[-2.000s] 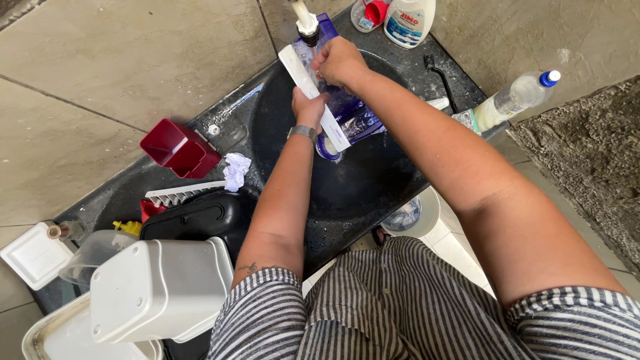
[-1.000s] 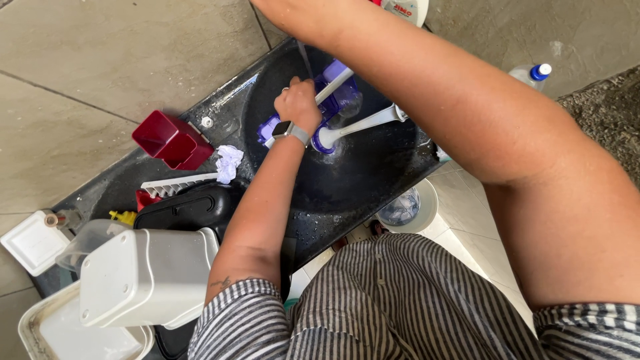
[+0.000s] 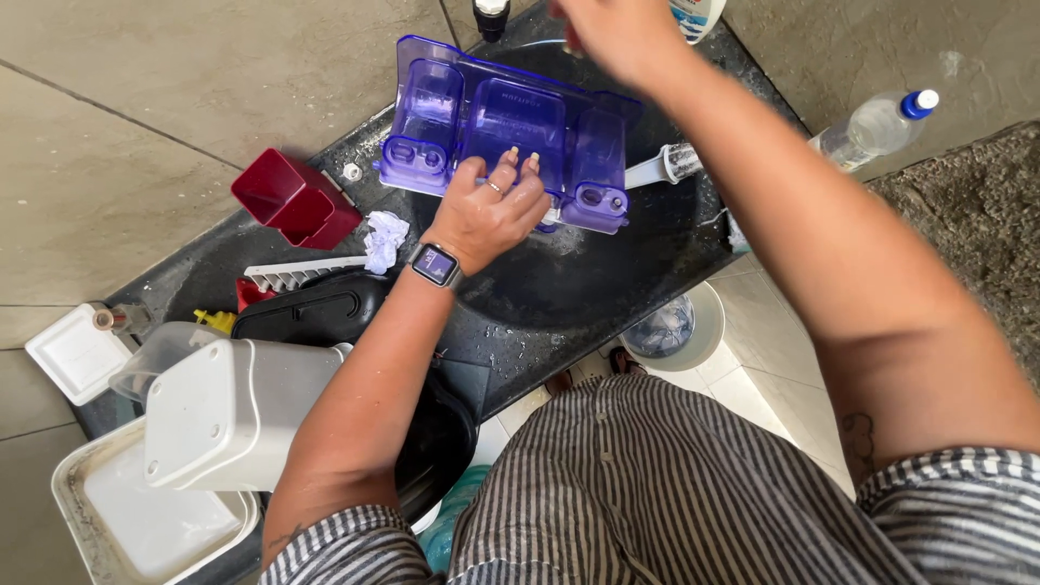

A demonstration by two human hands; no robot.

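Note:
My left hand (image 3: 491,207), wet and with a watch on its wrist, grips the lower edge of a purple translucent plastic holder (image 3: 520,114) with several compartments, tilted over a black sink basin (image 3: 528,284). My right hand (image 3: 621,36) is raised at the top edge, right of the black-tipped faucet (image 3: 491,16); its fingers are partly out of view, and whether it holds something cannot be told. A white-handled brush or utensil (image 3: 662,166) lies at the basin's right side, beside the holder and partly behind my right forearm.
Left of the basin are a red plastic container (image 3: 292,203), a crumpled white paper or cloth (image 3: 384,241), a black lid (image 3: 317,309) and white plastic tubs (image 3: 195,418). A clear bottle (image 3: 873,130) stands at right. A bucket (image 3: 711,325) is on the floor below the counter's edge.
My left hand has lifted the purple holder, which lay lower in the basin a second ago. The right hand, out of view then, shows at the top edge.

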